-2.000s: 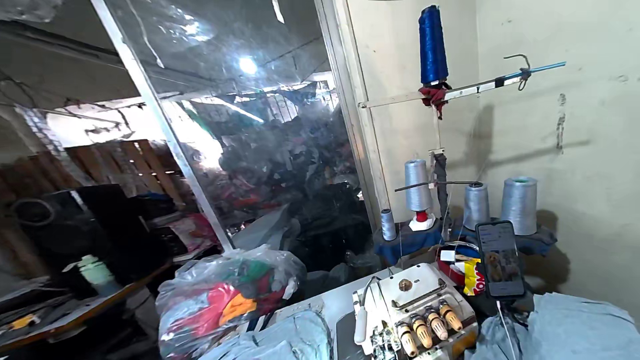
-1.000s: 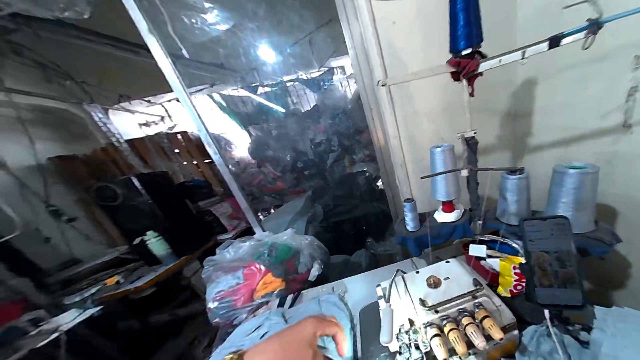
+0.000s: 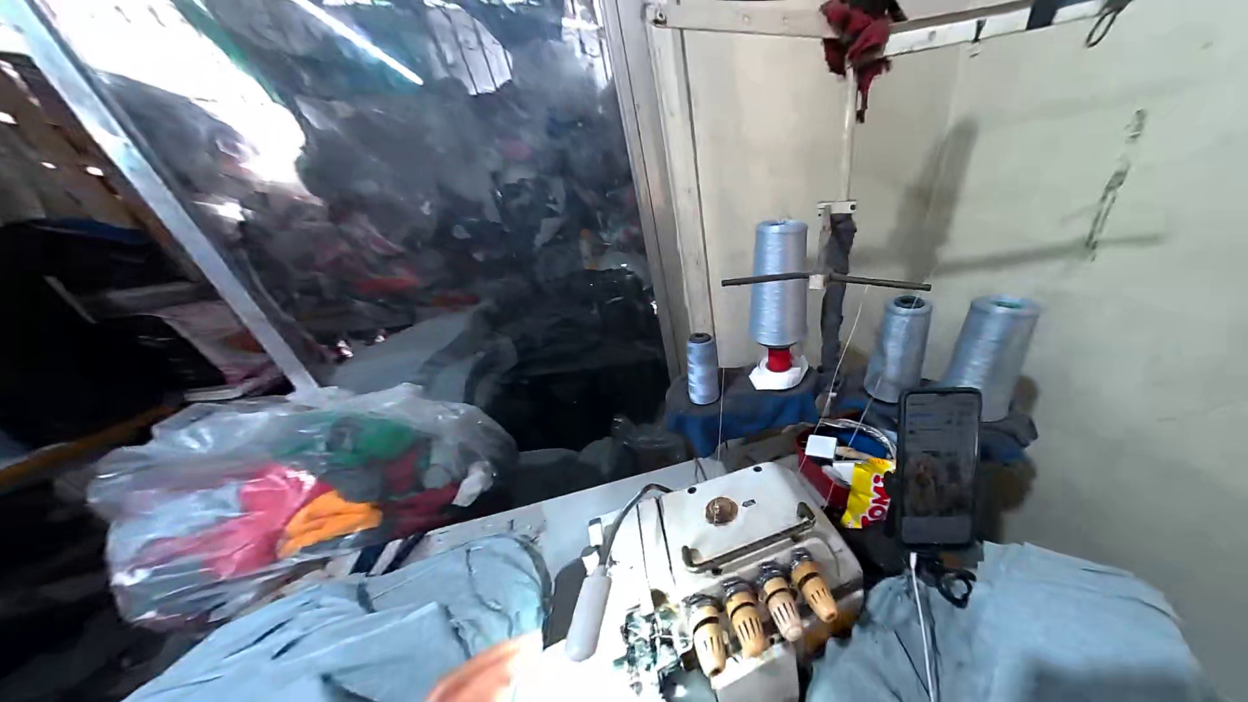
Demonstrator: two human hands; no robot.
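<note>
The blurred edge of my left hand (image 3: 478, 675) shows at the bottom, over light blue fabric (image 3: 409, 634) and left of the sewing area of an overlock sewing machine (image 3: 751, 507). Its fingers are mostly cut off and washed out by bright light, so its grip cannot be made out. My right hand is out of view. The machine has several tan tension knobs (image 3: 746, 619) on its front and a grey-white lamp (image 3: 588, 614) at its left. More light blue fabric (image 3: 1053, 624) lies to the right.
A clear plastic bag of colored cloth (image 3: 244, 517) sits left. Behind the machine stand thread cones (image 3: 780, 283) on a blue-covered stand. A phone (image 3: 938, 468) stands right, beside a yellow packet (image 3: 866, 492). A glass panel (image 3: 468, 224) and wall (image 3: 1102, 292) rise behind.
My left hand, absent two seconds ago, came in over the light blue fabric and now shows only partly at the bottom edge. The view has tilted down.
</note>
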